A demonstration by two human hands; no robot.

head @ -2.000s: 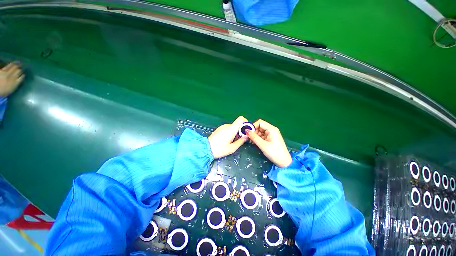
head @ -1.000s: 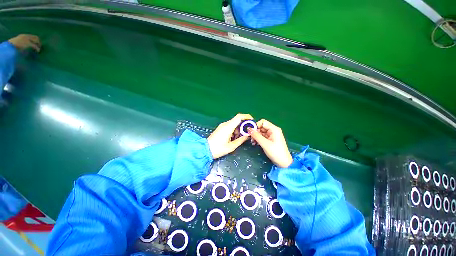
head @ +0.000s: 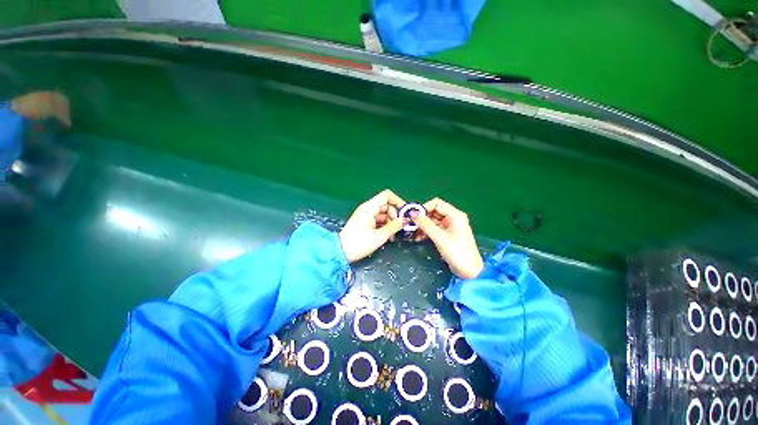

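A round module [head: 411,217] with a white ring and dark centre is held between the fingertips of both hands, above the far part of the tray. My left hand [head: 371,227] grips its left side, with the thumb at its edge. My right hand [head: 450,236] grips its right side, with the thumb on its face. The blister tray [head: 399,278] lies under my forearms, with rows of white-ringed modules [head: 362,369] and small gold-brown strips beside them in its nearer part. Its sides are partly hidden by my sleeves.
Stacked blister trays [head: 652,332] stand at right. A thin black ring [head: 526,221] lies on the green conveyor belt [head: 274,141]. Another person's blurred hand [head: 43,106] is at far left. A metal rail [head: 449,83], white bottle [head: 371,33] and blue cloth [head: 425,23] are beyond.
The black ring on the belt has moved left. The other person's hand has moved up and right. My left fingers have shifted slightly on the module; both hands still hold it.
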